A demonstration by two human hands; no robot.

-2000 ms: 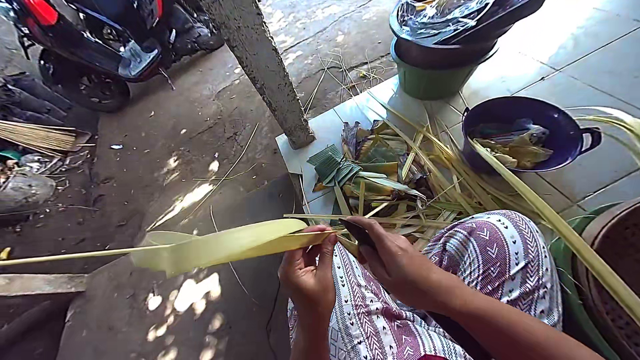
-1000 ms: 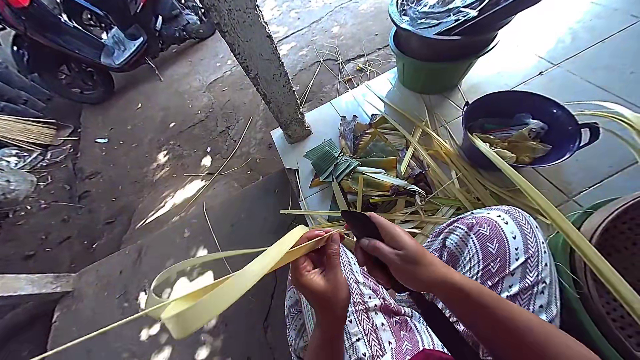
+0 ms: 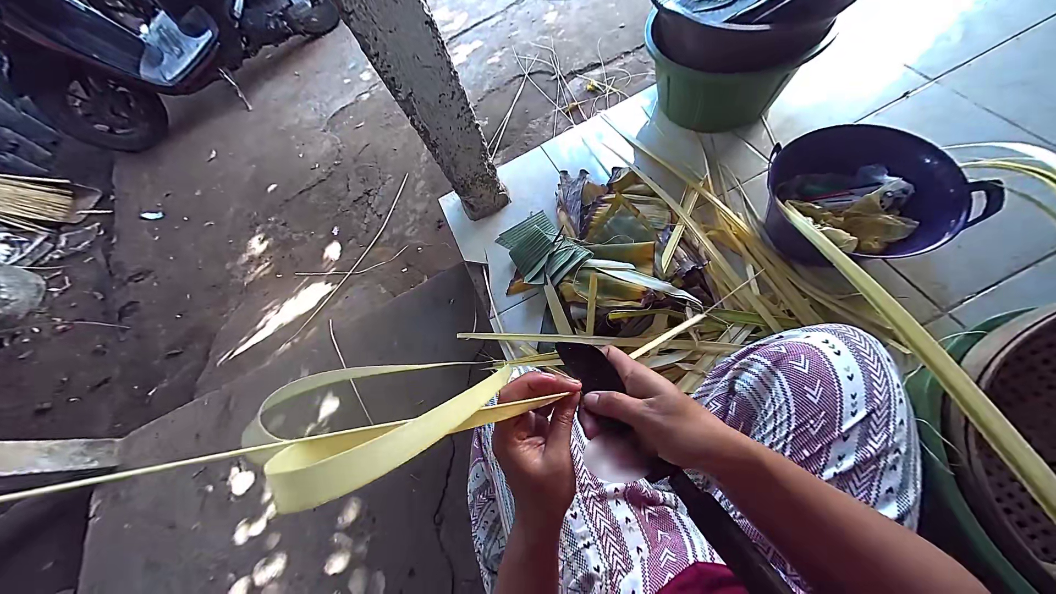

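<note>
My left hand (image 3: 536,437) pinches a pale yellow-green palm leaf strip (image 3: 371,462), which loops out to the left beside its thin midrib (image 3: 140,472). In my right hand (image 3: 652,408) is a dark-bladed knife (image 3: 590,367); its long dark handle runs back under my forearm. The blade is at the leaf's end, close to my left fingertips. Both hands are above my lap, over patterned cloth (image 3: 808,396). Beyond them lies a heap of cut leaf strips (image 3: 726,247) with a bundle of folded green leaf pieces (image 3: 544,252).
A purple basin (image 3: 866,140) with leaf scraps and plastic stands on white tiles. Behind it is a green bucket (image 3: 718,95) with dark tubs. Right of my knee are woven-looking baskets (image 3: 982,371). A rough post (image 3: 429,107) rises at the tile edge; a parked scooter (image 3: 107,49) is upper left.
The leaf strip was stretched fairly flat to the left two seconds ago and now hangs in a loop. The knife blade now shows more clearly between my hands.
</note>
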